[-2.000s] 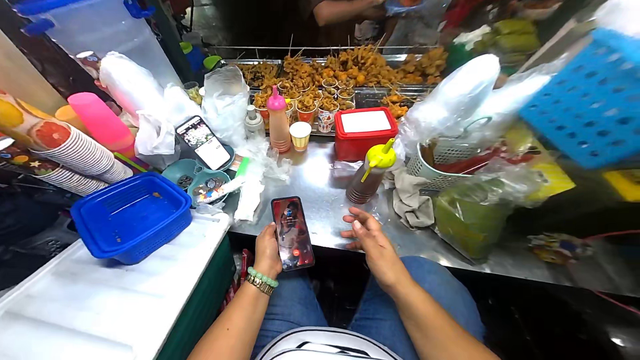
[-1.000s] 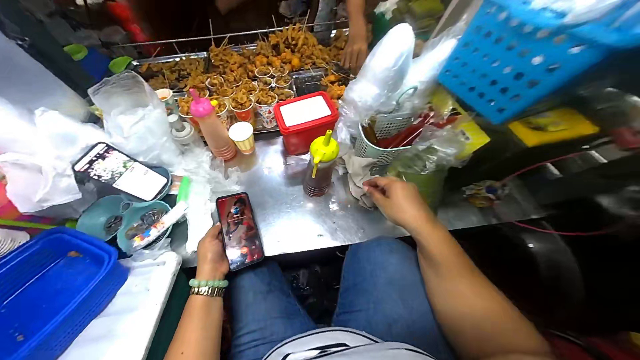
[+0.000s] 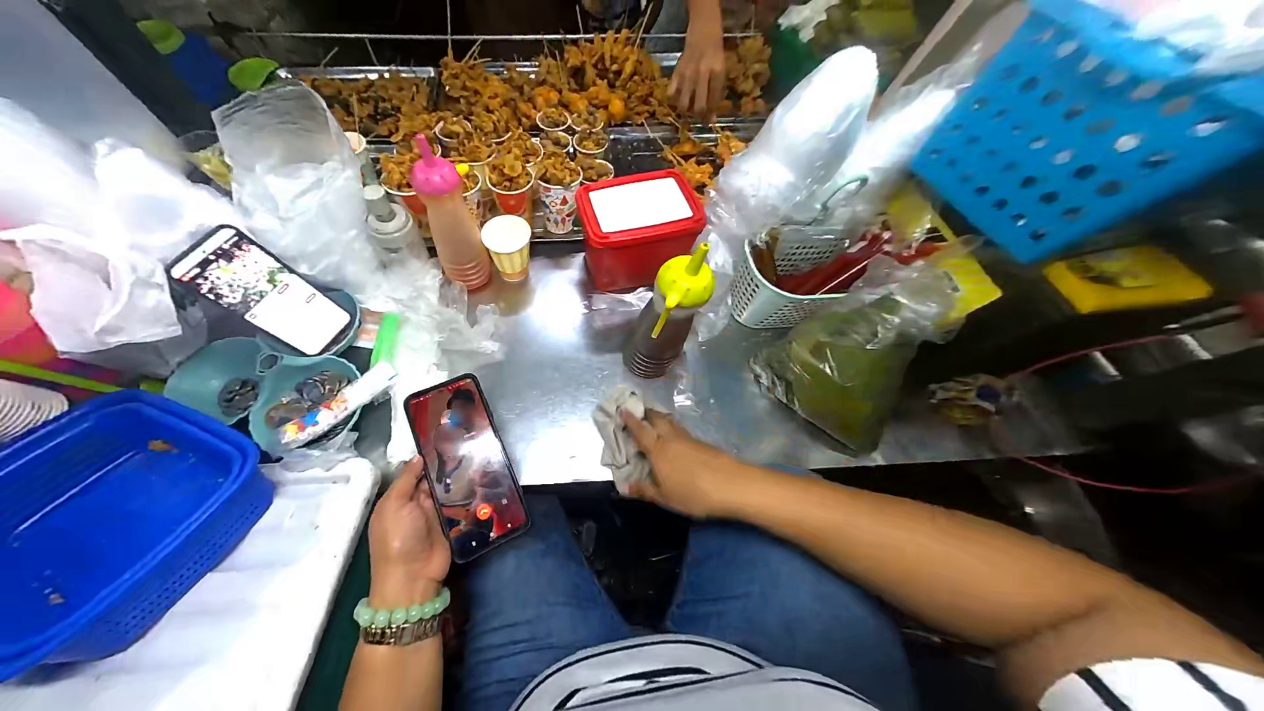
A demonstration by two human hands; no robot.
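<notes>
My left hand (image 3: 407, 533) holds a smartphone (image 3: 468, 468) upright over my lap, its screen lit with a picture. My right hand (image 3: 681, 464) grips a crumpled greyish cloth (image 3: 622, 434) at the front edge of the metal counter (image 3: 553, 365). Just behind the cloth stands a squeeze bottle of dark sauce (image 3: 664, 326) with a yellow-green cap. A red box with a white-topped lid (image 3: 642, 229), a paper cup (image 3: 508, 247) and a pink-capped squeeze bottle (image 3: 454, 222) stand farther back. A second phone (image 3: 259, 288) rests at the left on teal bowls (image 3: 222, 370) holding coins.
Paper cups of fried food (image 3: 510, 183) line the back, where another person's hand (image 3: 699, 74) touches the food. Blue baskets are at the left (image 3: 128, 504) and upper right (image 3: 1086, 128). A pale basket (image 3: 765, 296) and a plastic bag with green contents (image 3: 839, 375) stand at the right.
My right hand, free of the cloth two seconds ago, has taken hold of it. The cloth has moved left, from beside the basket to in front of the dark sauce bottle. The phone stays in my left hand.
</notes>
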